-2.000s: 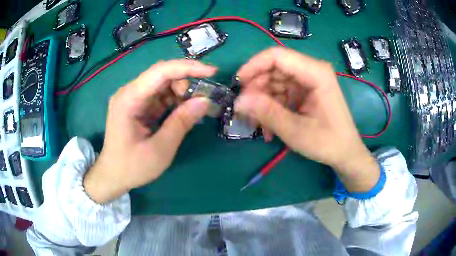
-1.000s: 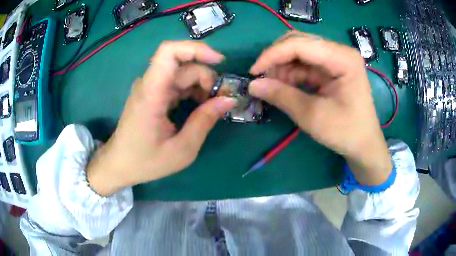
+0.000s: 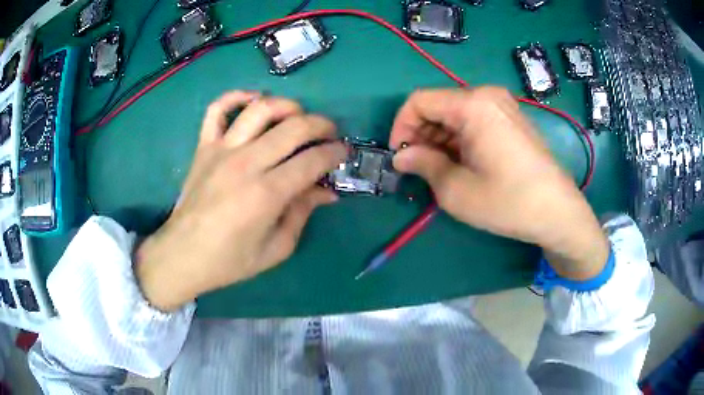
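An electronic module (image 3: 364,171) with a black rim and silvery centre is on the green mat between my hands. My left hand (image 3: 258,189) is palm down at its left side, with the fingers gripping its left edge and covering part of it. My right hand (image 3: 471,158) is at its right edge, with thumb and forefinger pinched on a small dark part that is mostly hidden. The red test probe (image 3: 407,234) lies on the mat below the module, partly under my right hand, its tip pointing down left.
Other modules (image 3: 296,46) lie along the far side. A multimeter (image 3: 45,139) and a white tray (image 3: 17,208) stand at the left. Blister trays (image 3: 664,123) lie at the right. A red lead (image 3: 351,13) curves across the mat. A blue strap (image 3: 577,276) is on my right wrist.
My left hand has turned from a raised thumb-and-finger hold to palm down over the module's left side. The held piece and the module now appear as one. My right hand stays at the right edge.
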